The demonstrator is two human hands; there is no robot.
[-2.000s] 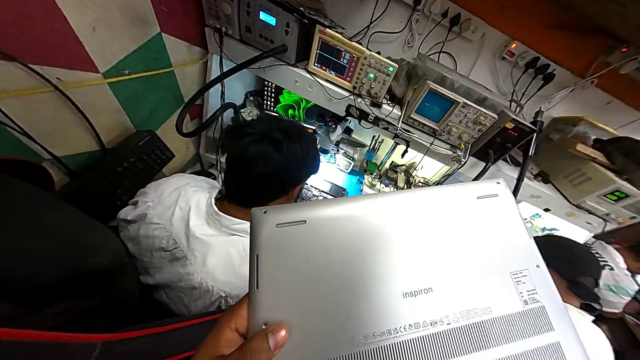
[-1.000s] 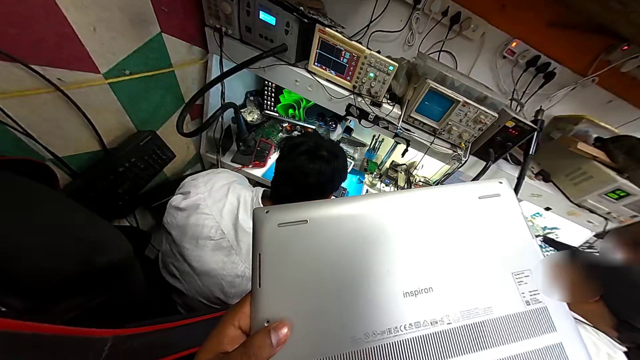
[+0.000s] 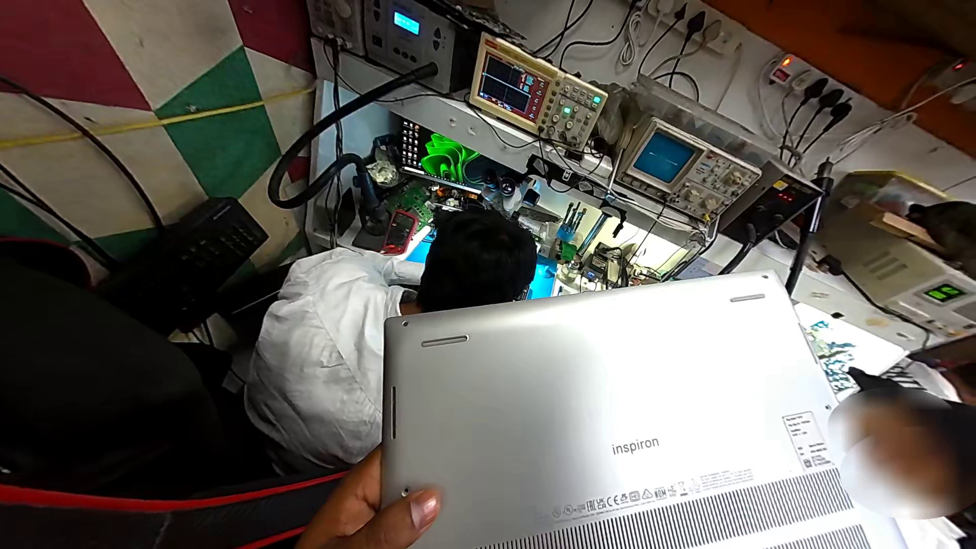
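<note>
A silver Inspiron laptop [image 3: 579, 396] fills the lower right of the head view, its underside with vent slots, rubber feet and printed marks facing me. My left hand [image 3: 381, 511] grips its lower left edge, thumb on the bottom cover and fingers hidden behind. My right hand is not in view. Just beyond the laptop's top edge is the dark-haired head of a seated person in a white shirt [image 3: 320, 358].
A digital oscilloscope [image 3: 534, 91] and an older oscilloscope [image 3: 686, 168] stand on a shelf above a lit workbench. A black hose [image 3: 305, 145] loops at its left. Another person [image 3: 907, 450] is at the right edge. A red-edged black item [image 3: 152, 511] lies lower left.
The person in the white shirt has shifted their head and back. At the right, the other person's head has turned and moved. The laptop stays held in my left hand, nearly unmoved.
</note>
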